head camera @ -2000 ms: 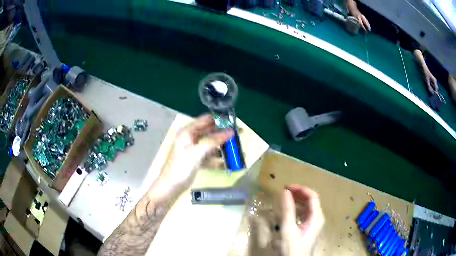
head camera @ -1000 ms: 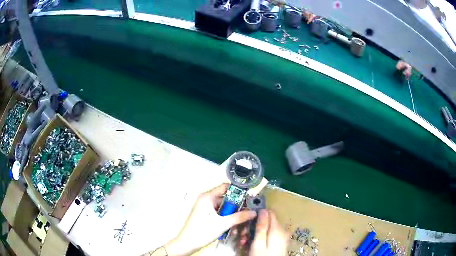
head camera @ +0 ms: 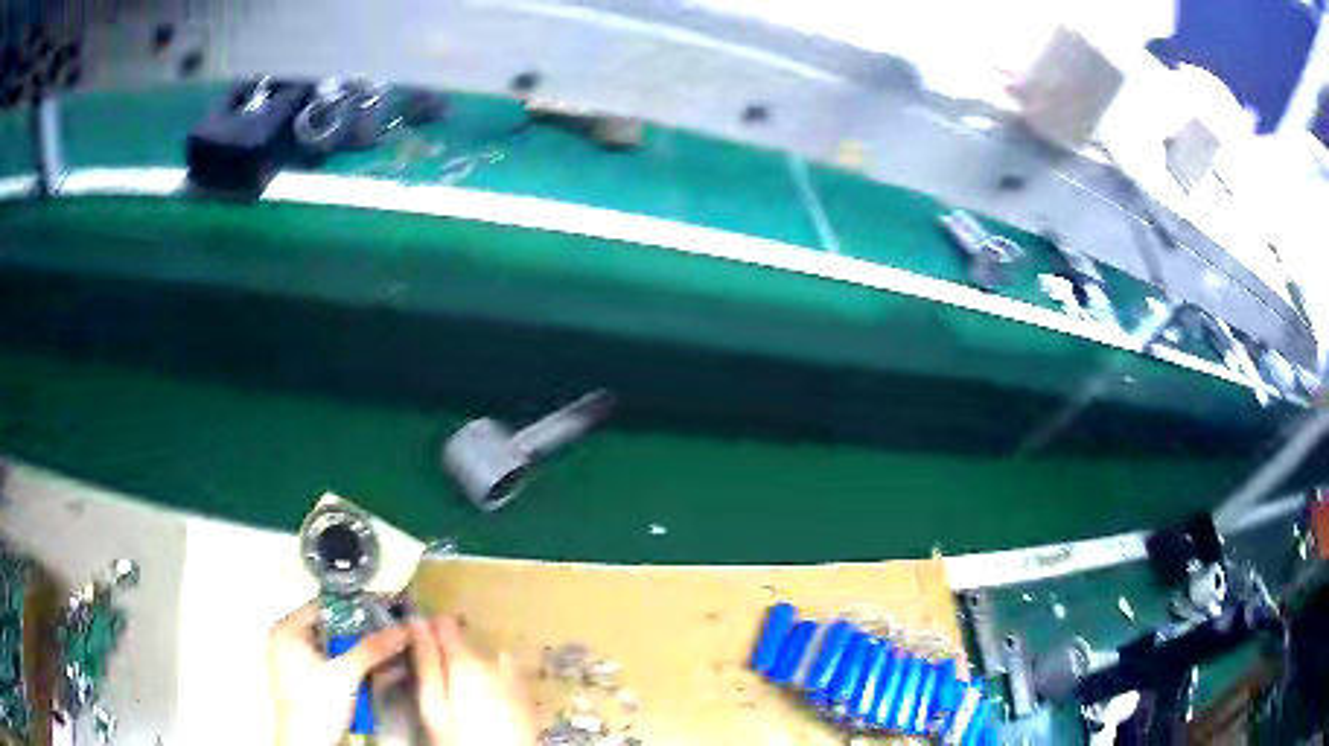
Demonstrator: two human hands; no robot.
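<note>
A grey handheld device (head camera: pixel 340 547) with a round head and dark centre stands out beyond my hands at the lower left. Its open handle shows a green circuit board (head camera: pixel 347 612) and a blue battery cell (head camera: pixel 363 710). My left hand (head camera: pixel 309 673) grips the handle from the left. My right hand (head camera: pixel 464 685) is at the handle's right side, blurred, with its fingertips close together near the battery. Whether it holds the handle cover cannot be told.
A grey unit (head camera: pixel 488 464) lies on the green belt (head camera: pixel 758 503). Blue cells (head camera: pixel 860 678) lie in a row on the tan board (head camera: pixel 692 605), right of small metal parts (head camera: pixel 583 692). Green boards (head camera: pixel 91 634) are at the far left. A black tool (head camera: pixel 1166 656) is at right.
The view has swung right, so the work now appears further left. The grey cover seen beside the handle is now hidden or blurred at my hands. My left hand still holds the device.
</note>
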